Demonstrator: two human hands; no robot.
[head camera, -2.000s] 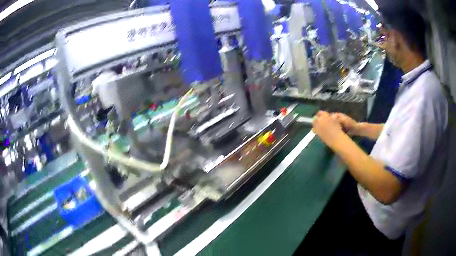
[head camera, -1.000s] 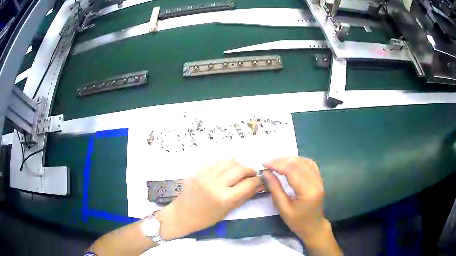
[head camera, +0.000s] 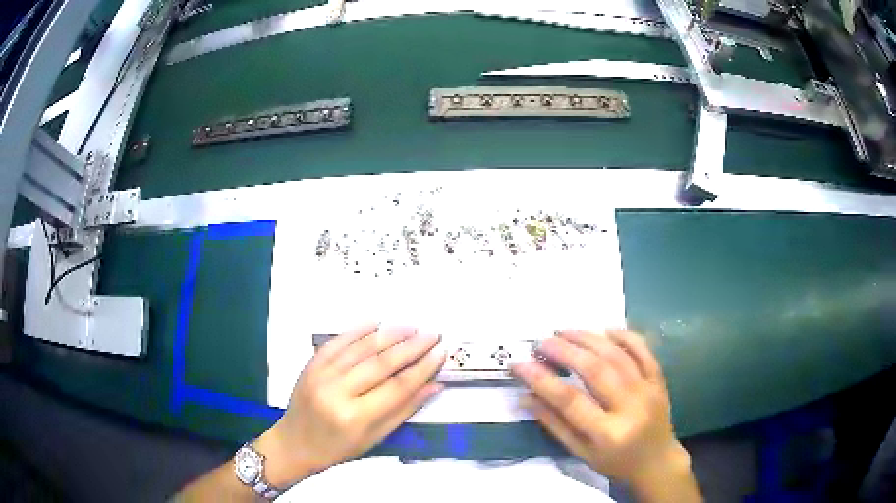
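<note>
A dark grey fixture bar (head camera: 481, 358) lies on the white paper sheet (head camera: 442, 303) close in front of me, with round recesses showing between my hands. My left hand (head camera: 365, 393) rests over its left part, fingers flat and slightly spread. My right hand (head camera: 604, 398) is at its right part, fingers bent over the bar and a little blurred. Both hands cover the bar's ends, and whether the fingers grip it or hold a small part cannot be told. Small metal parts (head camera: 452, 241) lie loose on the sheet beyond the bar.
Two more fixture bars lie on the green belt, one at the left (head camera: 272, 122) and one at the centre right (head camera: 529, 103). A metal bracket (head camera: 703, 162) stands at the right, a machine frame (head camera: 74, 187) at the left. Blue tape (head camera: 187, 314) marks the left belt.
My hands were together above the bar, pinching something small; now they are apart on its two parts, with recesses showing between them. The view has shifted. Earlier still it showed another worker and machines.
</note>
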